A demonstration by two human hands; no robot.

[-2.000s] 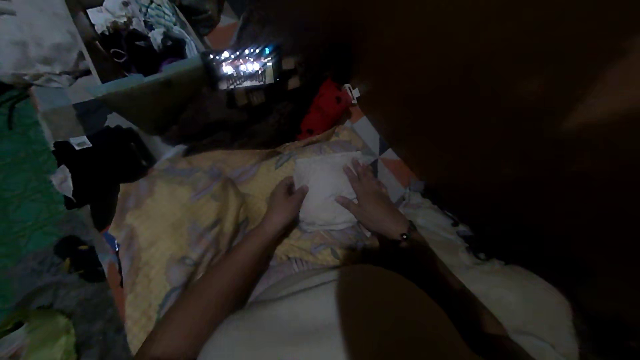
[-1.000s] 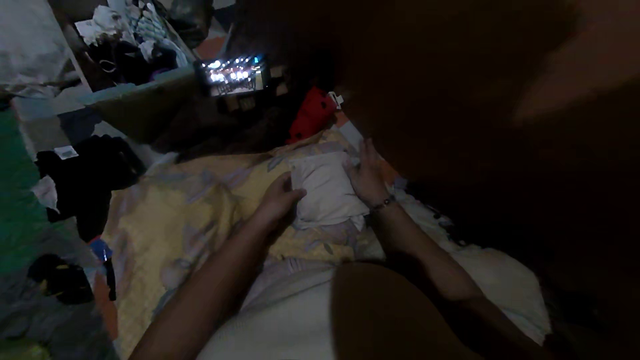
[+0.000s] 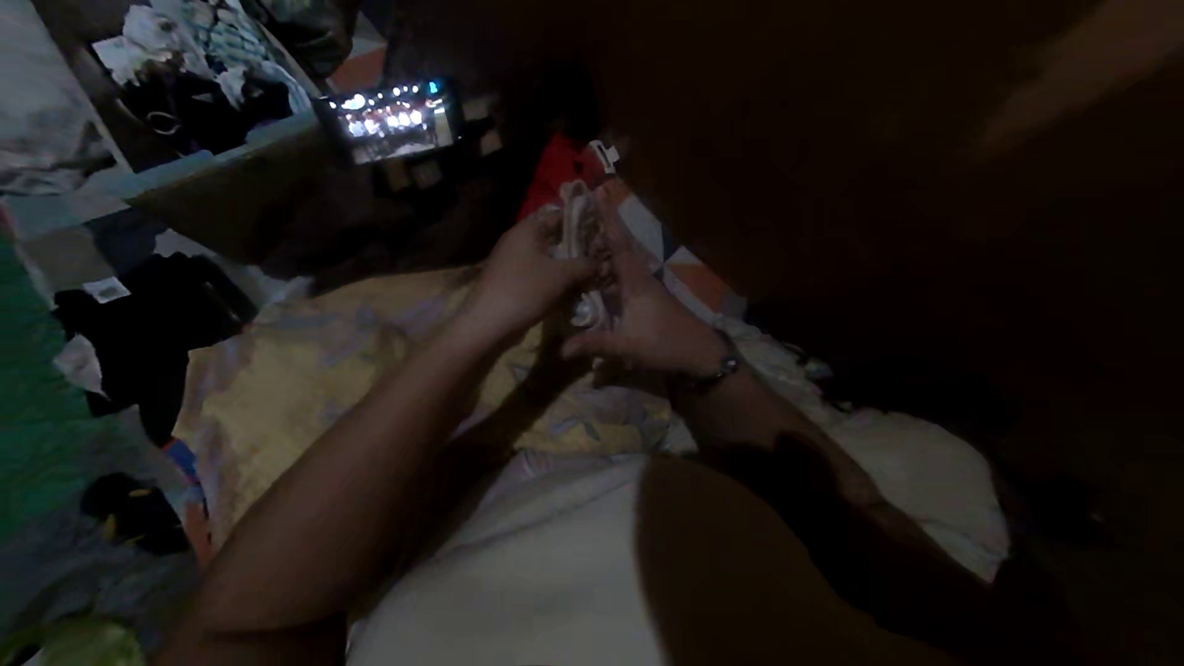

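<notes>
A folded white cloth [image 3: 575, 222] is held up on edge between my two hands, above a yellow patterned blanket [image 3: 305, 370]. From its left side my left hand [image 3: 527, 277] grips it, with the thumb across its near part. My right hand [image 3: 652, 319], with a dark bracelet at the wrist, presses its palm side against the right of the cloth, fingers pointing away from me. The picture is dim, and much of the cloth is hidden by the hands.
Beyond the hands lies a red cloth [image 3: 560, 171]. A phone with a lit screen [image 3: 393, 120] stands at the upper left, beside a box [image 3: 231, 162] of clothes. Black clothing [image 3: 153, 324] lies at the left. A pale cloth [image 3: 916, 462] is at the right.
The white cloth lay flat on the blanket between my hands; now it is lifted and held on edge. Both hands have come closer together around it.
</notes>
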